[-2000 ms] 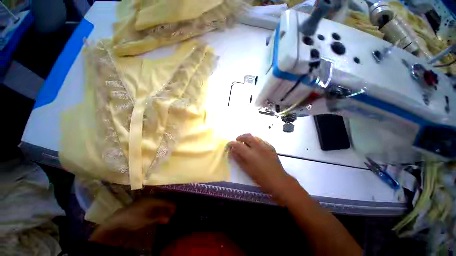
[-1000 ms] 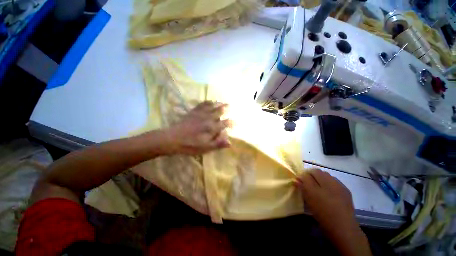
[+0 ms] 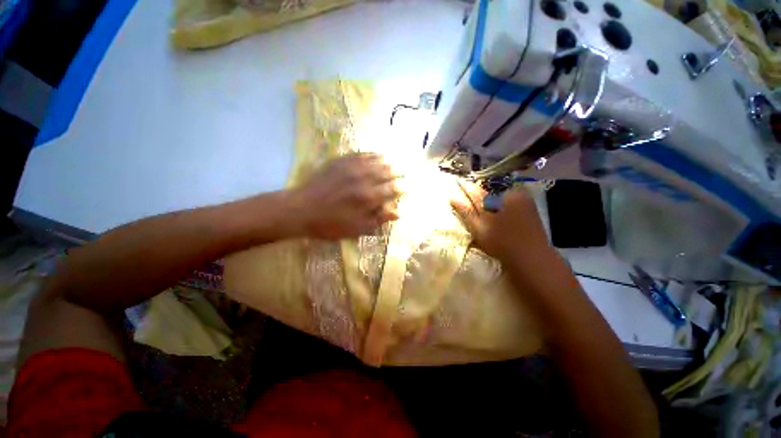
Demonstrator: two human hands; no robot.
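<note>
A yellow garment piece [image 3: 342, 282] with lace bands and a plain strip lies on the white table and hangs over its front edge. Its upper part is under the head of the white sewing machine [image 3: 531, 94], in bright glare. My left hand [image 3: 349, 197] lies on the piece left of the needle area, fingers bent. My right hand [image 3: 498, 221] is at the cloth just right of the needle area, its fingertips partly lost in glare and at the cloth's edge. The needle and presser foot cannot be made out clearly.
A black phone [image 3: 576, 213] lies right of my right hand. Blue-handled snips [image 3: 659, 297] lie farther right, near hanging yellow strips [image 3: 728, 346]. A yellow lace bundle [image 3: 248, 19] is at the far table edge. Blue tape [image 3: 81, 85] marks the left corner. Yellow cloth [image 3: 184, 323] is below the table.
The garment piece has moved from the left of the table to under the machine head. My right hand has moved up and in to the needle area. My left hand has come onto the cloth.
</note>
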